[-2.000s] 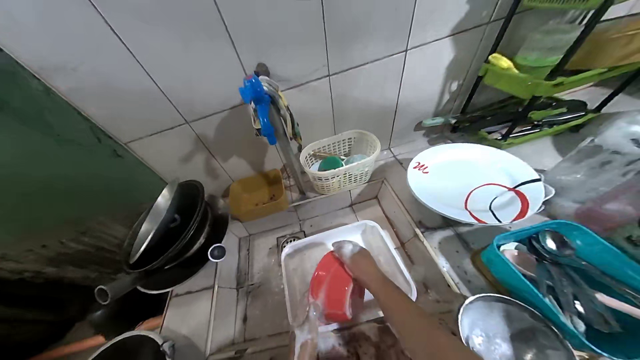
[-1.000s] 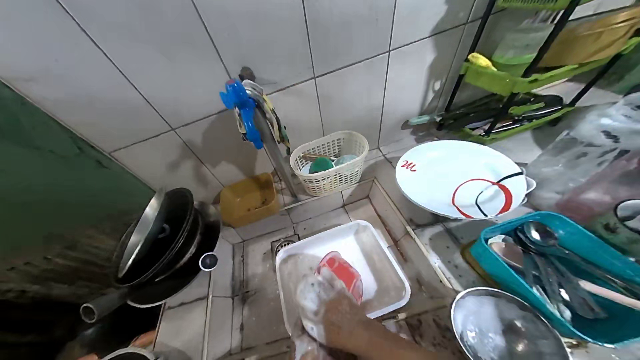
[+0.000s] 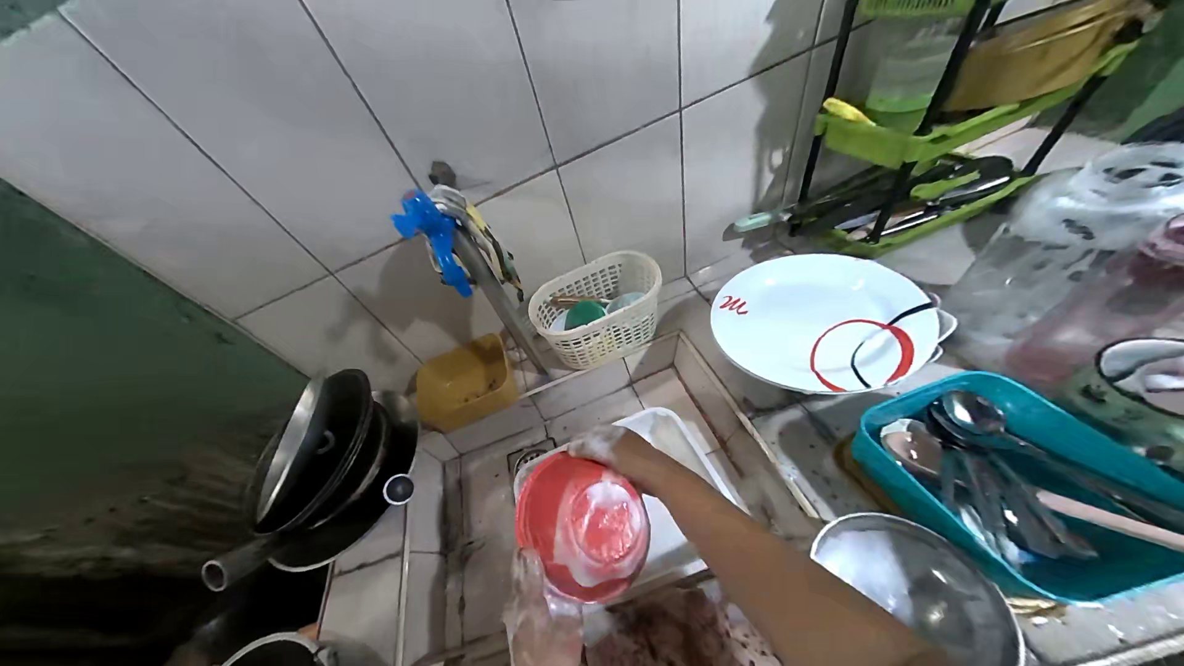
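Observation:
A red plastic bowl (image 3: pixel 583 527) is tilted over the tiled sink, its base toward the camera and streaked with soap suds. My left hand (image 3: pixel 544 610), wet and sudsy, holds its lower left rim. At the upper rim is my right hand (image 3: pixel 606 449), also covered in suds, its fingers partly hidden behind the bowl. Behind and beneath the bowl lies a white rectangular basin (image 3: pixel 680 444) in the sink.
A faucet (image 3: pixel 499 296) with blue wrapping stands behind the sink, beside a cream basket (image 3: pixel 601 338) and yellow container (image 3: pixel 467 384). Stacked pans (image 3: pixel 324 462) are left. At right are a white plate (image 3: pixel 786 314), a teal tray of cutlery (image 3: pixel 888 416), a metal bowl (image 3: pixel 925 583) and a rack (image 3: pixel 860 143).
The red bowl, low in the white basin a second ago, is now raised and turned with its sudsy base facing the camera. Both hands have moved to its rim.

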